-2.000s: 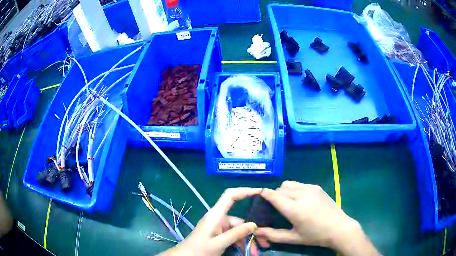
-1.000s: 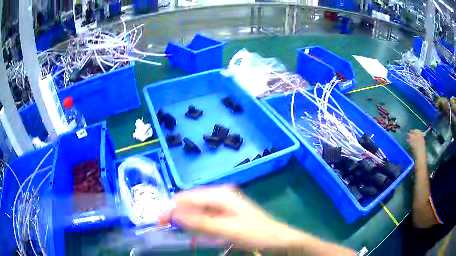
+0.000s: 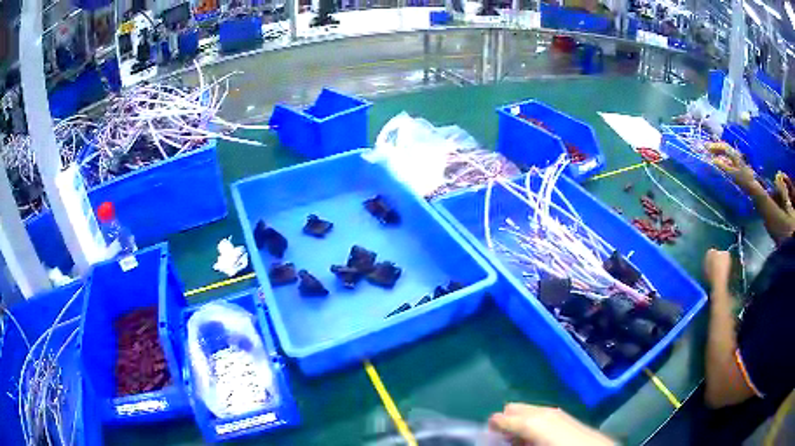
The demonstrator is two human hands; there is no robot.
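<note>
My right hand (image 3: pixel 545 427) is at the bottom edge, cut off by it. Only the back of the hand and part of the fingers show, so its grip is hidden. A blurred greyish shape (image 3: pixel 440 430) lies just left of it; I cannot tell what it is or whether the hand touches it. My left hand is out of the picture. The wide shallow blue tray (image 3: pixel 349 348) holds several black covers (image 3: pixel 359 259). The harness bin (image 3: pixel 604 383) on the right holds white cables (image 3: pixel 549 231) with black connectors (image 3: pixel 628 331) at the near end.
Left stand a bin of red-brown pieces (image 3: pixel 139 353), a bin of white parts (image 3: pixel 237 375) and a red-capped bottle (image 3: pixel 109 222). Behind are crumpled paper (image 3: pixel 230 256), a plastic bag (image 3: pixel 418 152) and blue bins (image 3: pixel 327 126). At right, another person's arms (image 3: pixel 722 327) work near loose red-brown pieces (image 3: pixel 654 222).
The view has swung right from the parts bins. Both hands were together on a black part; then my right hand passed over the white parts bin and moved right and down to the bottom edge.
</note>
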